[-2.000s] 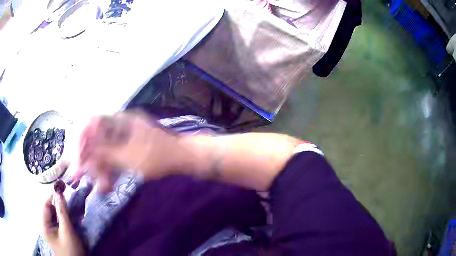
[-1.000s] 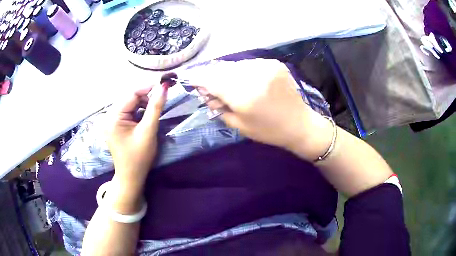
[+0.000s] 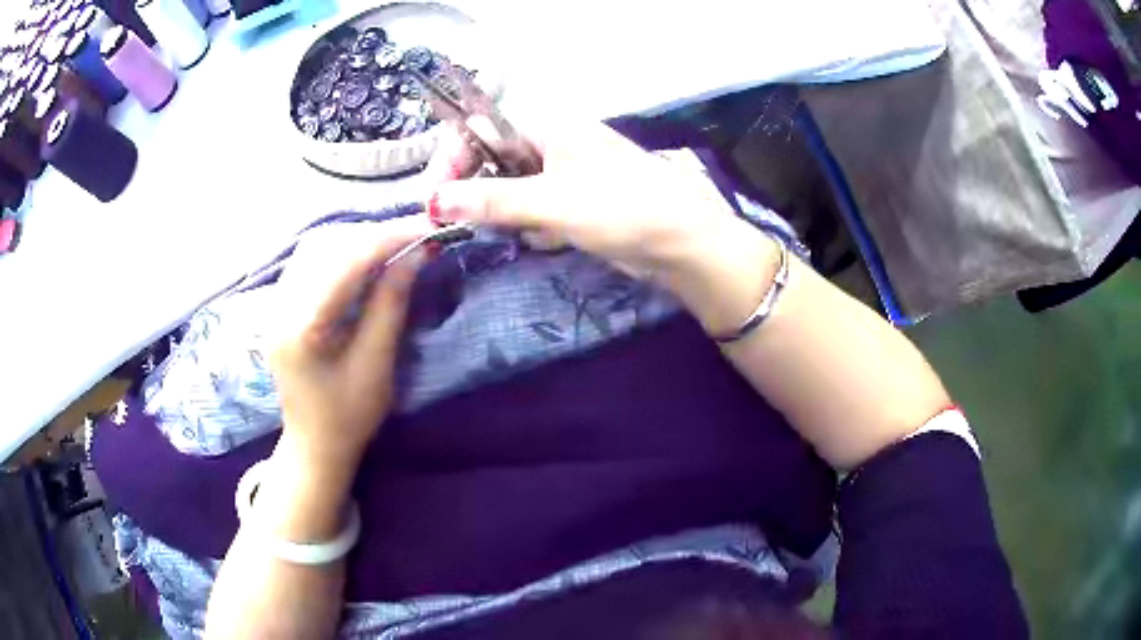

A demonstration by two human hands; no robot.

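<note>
A dark purple garment [image 3: 601, 438] lies over my lap, with its pale leaf-print lining [image 3: 551, 313] turned up. My left hand [image 3: 344, 331] pinches the garment's purple edge between thumb and fingers. My right hand [image 3: 601, 200] meets it at the edge. Thread snips [image 3: 482, 125] are held in my right hand, blades pointing up and left over the button dish. A dark button [image 3: 453, 234] seems to sit at the fingertips, partly hidden. A thin pale line, possibly a needle [image 3: 410, 248], shows between the hands.
The button dish [image 3: 363, 159] with many dark buttons stands on the white table [image 3: 701, 63] just beyond my hands. Thread spools [image 3: 90, 153] stand at the upper left. A grey-brown cloth bin [image 3: 945, 188] with a blue edge is at the right, above green floor.
My right hand has moved slightly left, and the snips now point up over the dish instead of down toward the lining. The button has moved from my left fingertips down to the garment edge.
</note>
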